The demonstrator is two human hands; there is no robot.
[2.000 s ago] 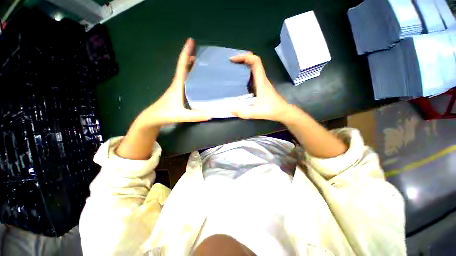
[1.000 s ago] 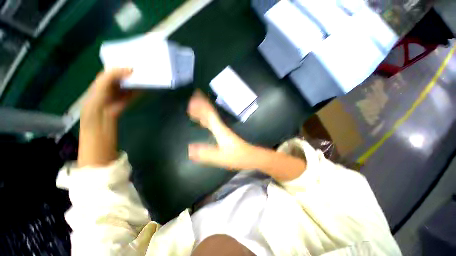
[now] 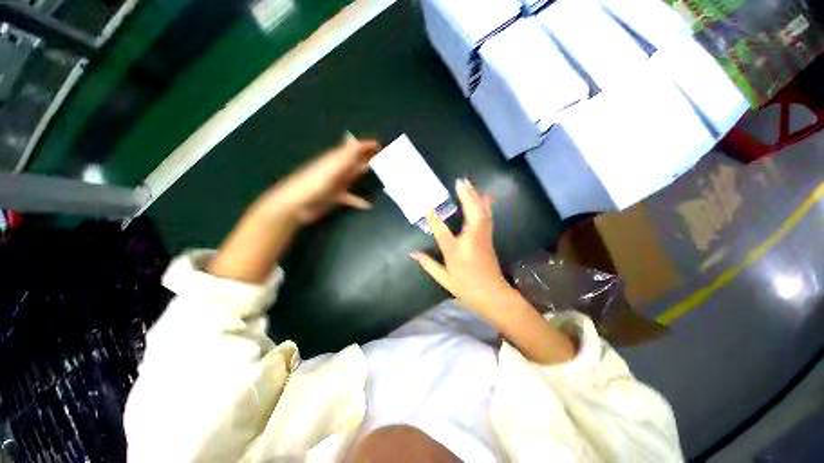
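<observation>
A small stack of thin pieces [image 3: 409, 178] with a white top face and striped edges stands on the dark green bench top [image 3: 316, 271]. My left hand [image 3: 323, 185] is at the stack's upper left side, slightly blurred, fingers apart and holding nothing. My right hand [image 3: 465, 249] is at the stack's lower right end with its fingers spread. A fingertip overlaps the stack's near edge; I cannot tell whether it touches.
Large blocks of stacked pieces [image 3: 632, 136] stand at the upper right. A pale metal edge [image 3: 262, 95] borders the green conveyor [image 3: 194, 59]. Black glossy trays [image 3: 72, 335] are at left. A clear plastic bag [image 3: 569, 285] and brown carton [image 3: 632, 258] are below the bench at right.
The block that both hands held, then my left hand alone at upper left, is out of my hands. Both hands have moved to the small stack. The view has turned.
</observation>
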